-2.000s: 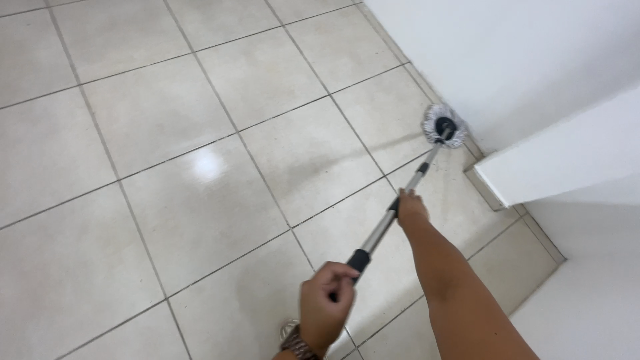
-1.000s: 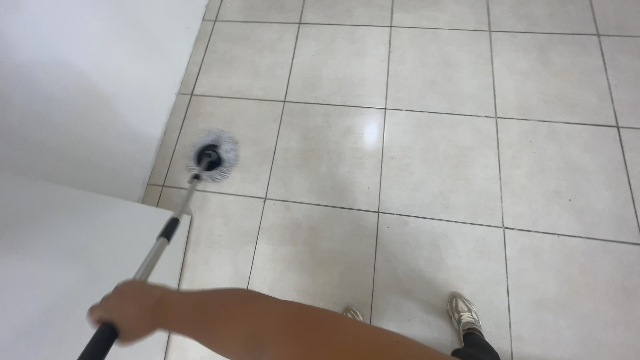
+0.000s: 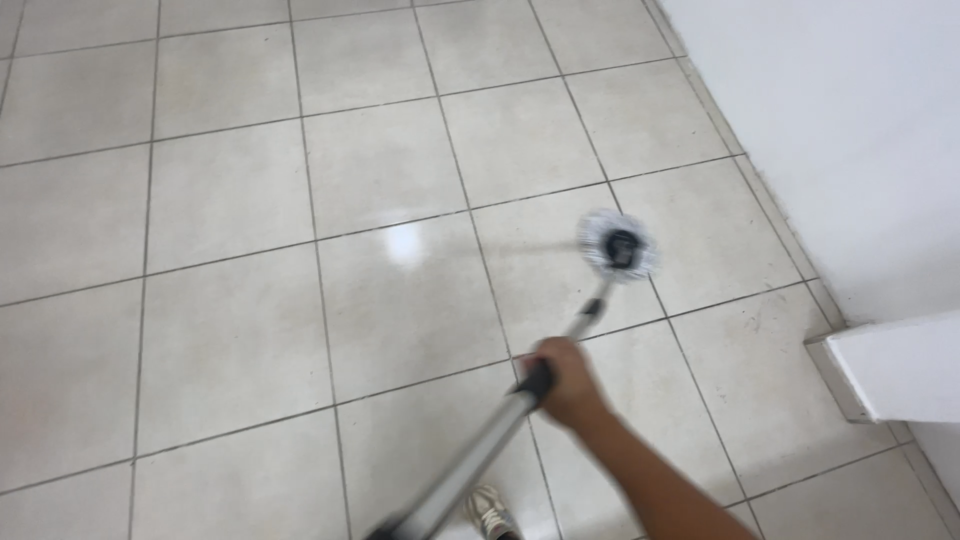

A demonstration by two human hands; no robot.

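Observation:
My right hand (image 3: 568, 382) is closed around the black grip partway along a metal telescopic pole (image 3: 469, 465). The pole slants up and to the right across the view. At its far end a round mop head (image 3: 616, 246) with grey-white strands and a black centre is over the pale floor tiles (image 3: 390, 315); it is blurred. The pole's near end, with a black part, runs out at the bottom edge. My left hand is not in view.
A white wall (image 3: 847, 135) with a tile skirting runs down the right side. A white wall corner (image 3: 900, 367) juts out at the lower right. A light sneaker (image 3: 489, 510) is on the floor at the bottom, below the pole.
The view has swung strongly twice. Two seconds ago both hands held the pole and the mop head was against the skirting; now it is out on the tiles, away from the wall.

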